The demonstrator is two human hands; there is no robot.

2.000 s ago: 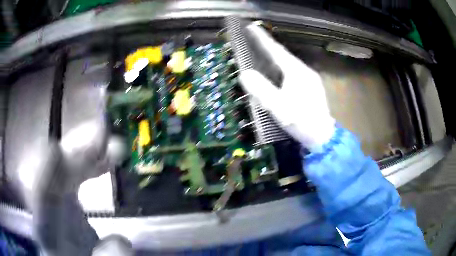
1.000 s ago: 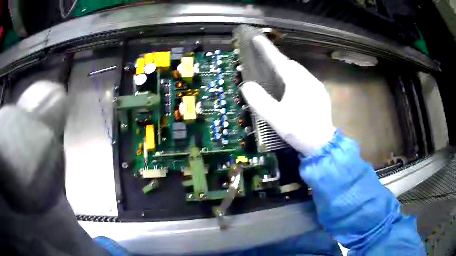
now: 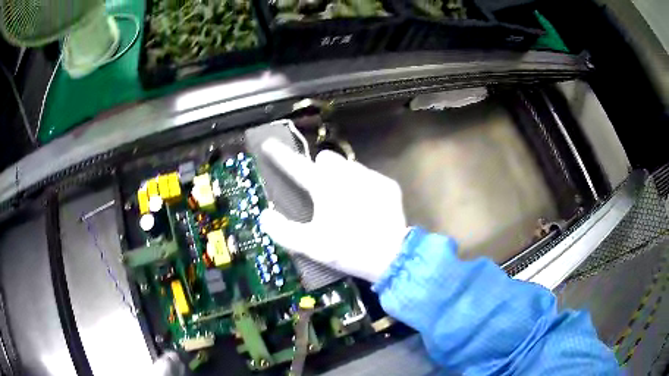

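Note:
The green circuit board (image 3: 253,220) lies in its black carrier (image 3: 132,213) on the conveyor, crowded with yellow, white and blue parts. A long grey ribbed heatsink (image 3: 319,273) runs along its right side. My right hand (image 3: 345,213), white-gloved, grips the heatsink from above, its thumb at the board side and fingers over the far part. Olive fixture pieces (image 3: 251,336) sit on the near part of the board. A glove tip of my left hand (image 3: 170,363) shows at the bottom edge; the rest is cut off.
Silver conveyor rails (image 3: 220,99) run along the far and near sides, with bright metal plate (image 3: 95,257) beneath. Black bins (image 3: 337,40) of olive pieces stand beyond the far rail. A pale green fan (image 3: 89,44) is at far left. Metal mesh (image 3: 645,209) is at right.
The view has shifted, bringing the bins and fan into sight. My right hand stays on the heatsink. My left hand has gone from the left side to the bottom edge, almost out of view.

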